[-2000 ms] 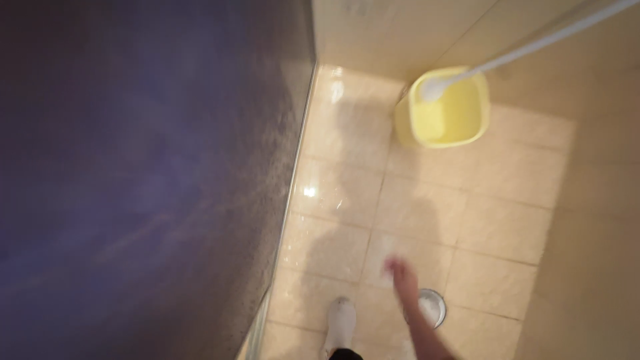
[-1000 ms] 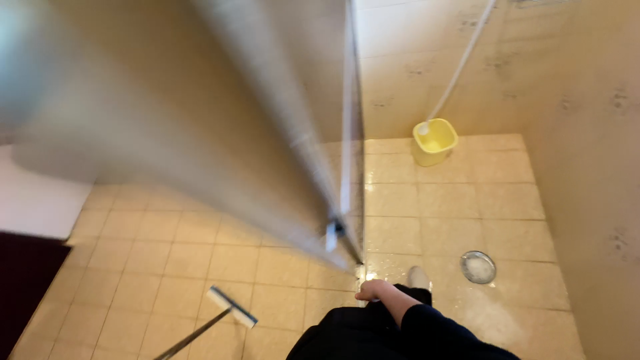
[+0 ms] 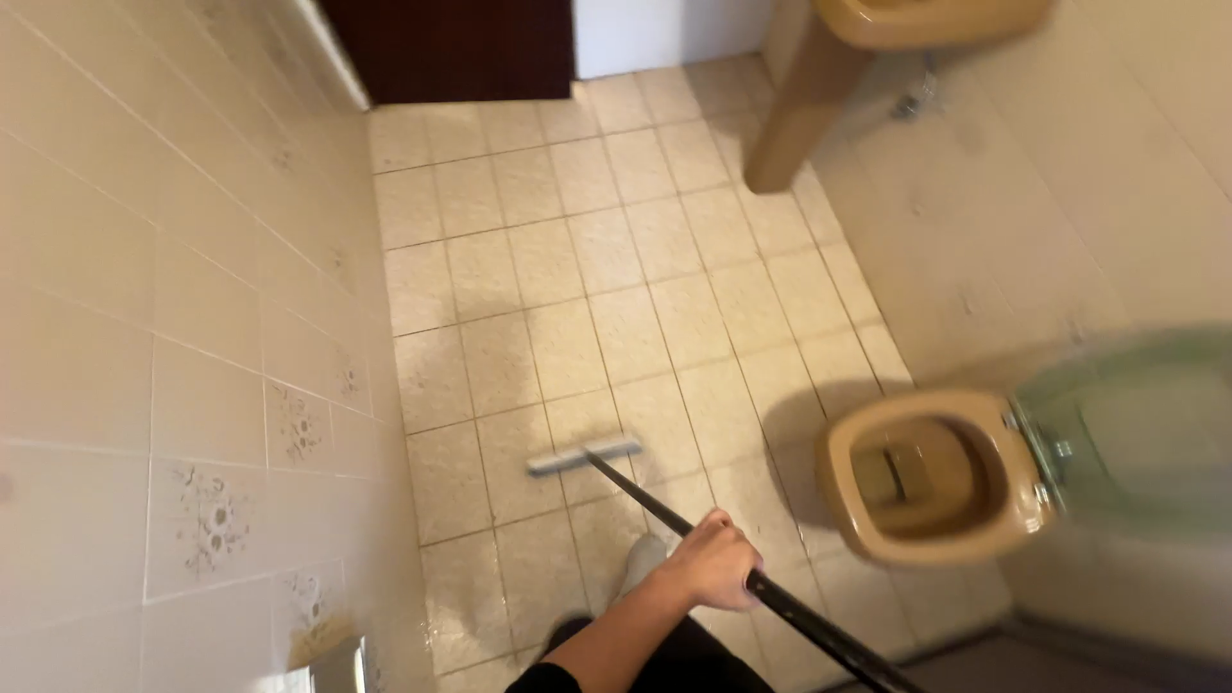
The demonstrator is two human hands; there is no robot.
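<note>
My left hand (image 3: 717, 560) is closed around the black pole (image 3: 818, 630) of a floor squeegee, with the bare forearm coming in from the bottom edge. The pole slants from the lower right up to the squeegee's pale, narrow head (image 3: 584, 454), which lies across the beige floor tiles ahead of my foot. Past my hand, the pole's far end runs out of view at the bottom. My right hand is not in view.
A tan toilet (image 3: 929, 476) with its green lid (image 3: 1136, 433) raised stands at the right. Beyond it is a washbasin (image 3: 934, 24) on a pedestal (image 3: 804, 106). A tiled wall (image 3: 212, 385) runs along the left, and a dark door (image 3: 462, 48) is at the far end.
The view has turned widely from the yellow bucket and floor drain to the toilet and washbasin. The right hand seen earlier is out of view; the left hand now shows on the squeegee pole.
</note>
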